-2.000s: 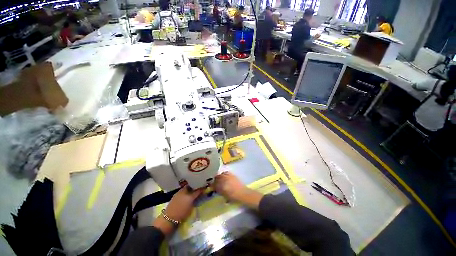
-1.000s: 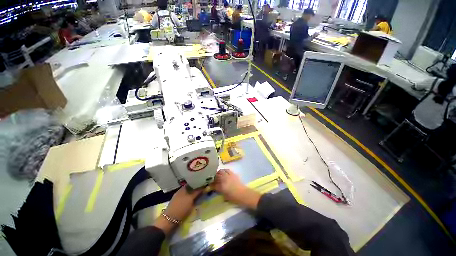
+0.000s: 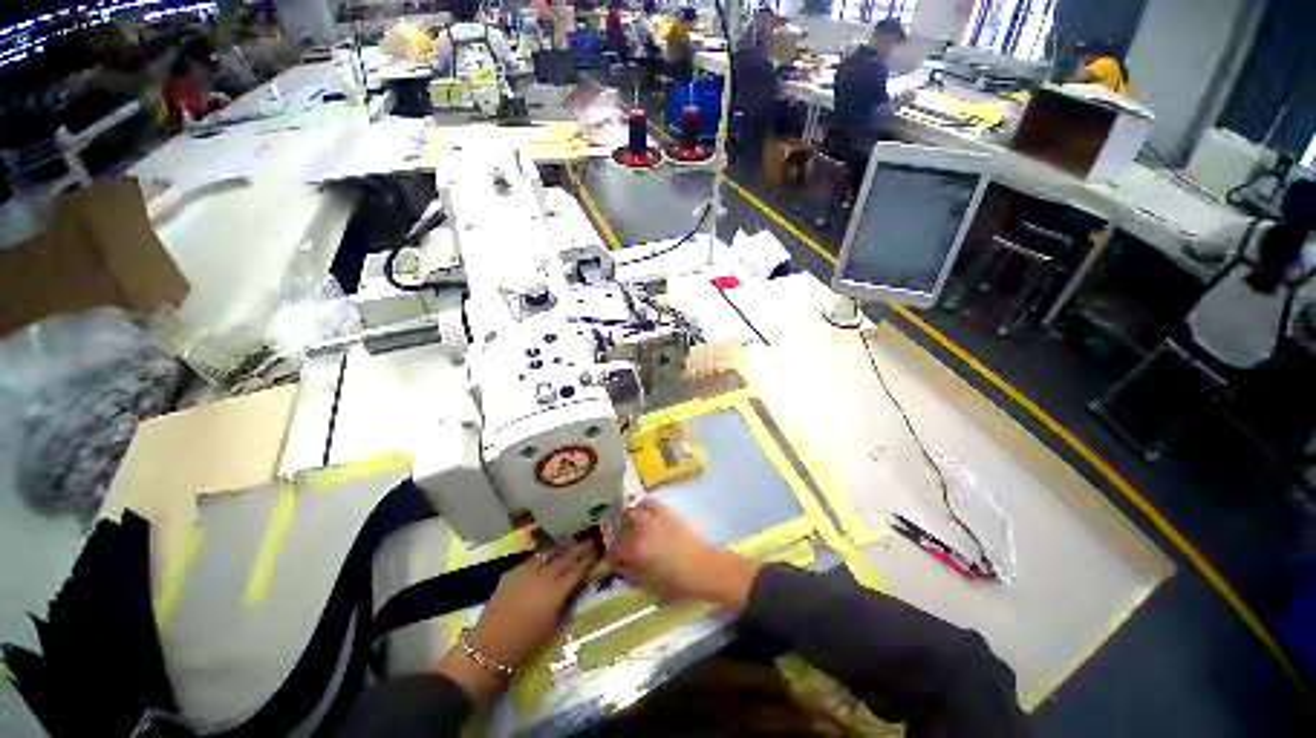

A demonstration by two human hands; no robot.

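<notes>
The white sewing machine head point(image 3: 556, 418) with a round red emblem stands in the middle of the table. A black strap point(image 3: 455, 591) runs from under the head to the left, where its tail curves down toward me. My left hand point(image 3: 531, 603) lies on the strap just in front of the needle area, fingertips pressing on its end. My right hand point(image 3: 657, 554) is bent right beside it, fingertips together close under the head. Whether it pinches the strap or a small part is hidden. The metal bed plate point(image 3: 635, 681) is partly covered by a yellow-edged frame.
A black jagged bundle point(image 3: 94, 634) lies at the left edge. Crumpled plastic bags point(image 3: 94, 418) and a cardboard box point(image 3: 94, 267) are far left. A yellow block point(image 3: 664, 454) sits right of the head. Red-and-black snips point(image 3: 941, 549) and a screen point(image 3: 912, 224) are at right.
My left hand has shifted slightly, its fingers now flatter on the strap. The frame with a light edge now shows over the bed plate. More of the strap shows left of my left hand.
</notes>
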